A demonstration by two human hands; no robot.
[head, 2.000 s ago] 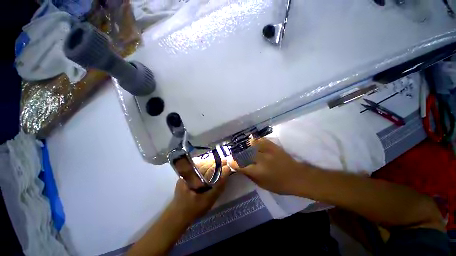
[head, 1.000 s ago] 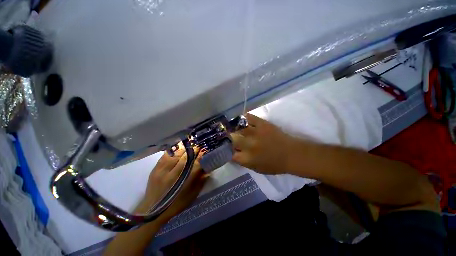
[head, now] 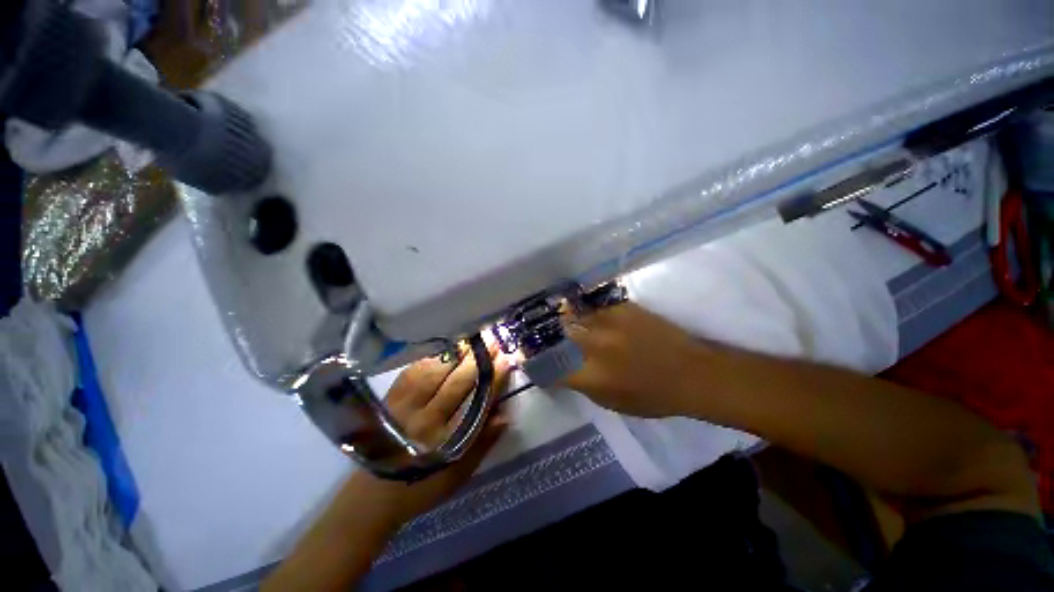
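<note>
A white garment piece lies under and to the right of the needle area and hangs over the table's front edge. My right hand is curled on its left part, fingertips partly hidden behind the grey block by the presser foot. My left hand is left of the lit needle area, fingers close together and pointing at it. The shiny curved lever guard crosses in front of this hand. Whether my left fingers pinch fabric is hidden.
The white sewing machine head fills the upper middle, with a thick grey post at its left end. Red-handled snips and red-orange scissors lie right. Stacked white pieces with blue material are far left.
The view moved in close over the machine head and then partly back. My left fingers look more stretched out than two seconds ago. My right hand stays by the foot on the fabric.
</note>
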